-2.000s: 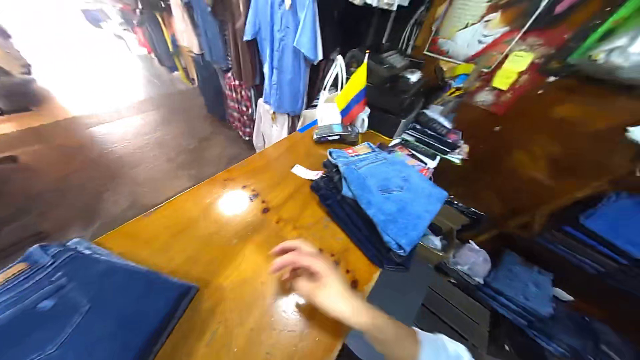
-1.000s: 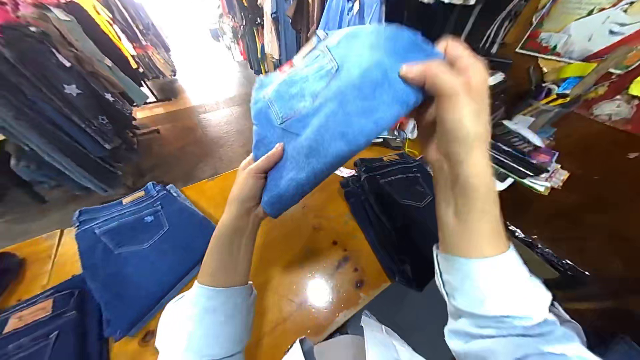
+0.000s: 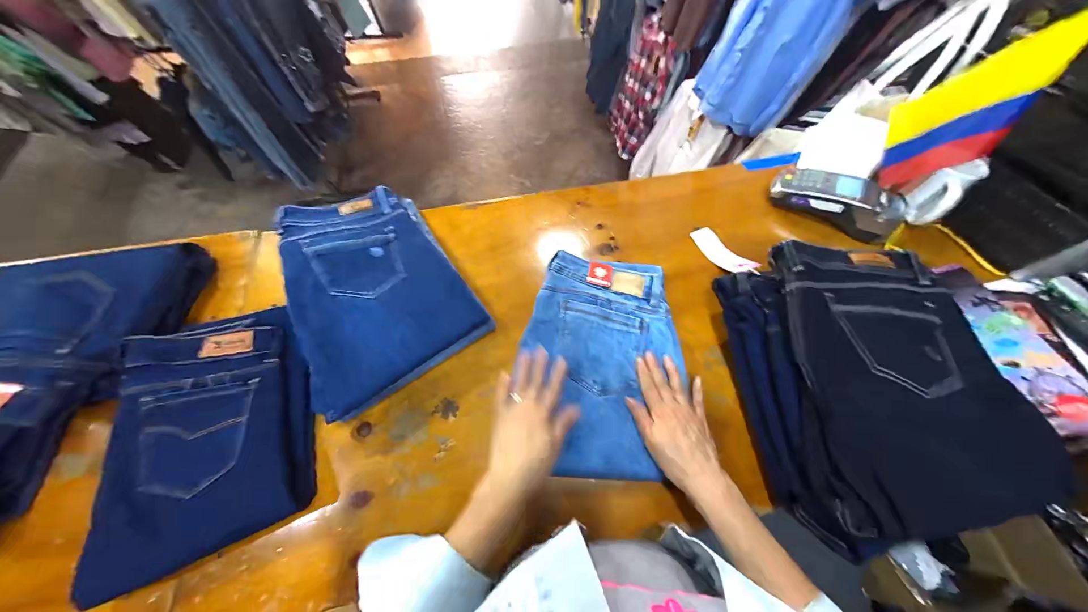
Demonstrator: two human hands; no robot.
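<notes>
Light blue folded jeans (image 3: 602,340) with a red tag and a tan waistband patch lie flat on the wooden counter (image 3: 476,246). My left hand (image 3: 529,416) rests with spread fingers at their left edge, a ring on one finger. On their right side my right hand (image 3: 671,412) lies flat, fingers apart. Neither hand grips anything. Medium blue folded jeans (image 3: 365,297) are up and to the left of my left hand. Farther left are dark blue folded jeans (image 3: 195,425) with a brown patch. A stack of dark folded jeans (image 3: 892,365) lies right of my right hand.
More dark jeans (image 3: 76,297) lie at the far left. A card terminal (image 3: 829,195) and a small yellow, blue and red flag (image 3: 960,106) stand at the back right, with a white paper tag (image 3: 722,251) nearer. Clothes racks (image 3: 255,76) stand beyond the counter.
The light blue jeans were held up in both hands a second ago; they now lie on the counter under my open hands. Two seconds ago they lay on the dark stack at the right.
</notes>
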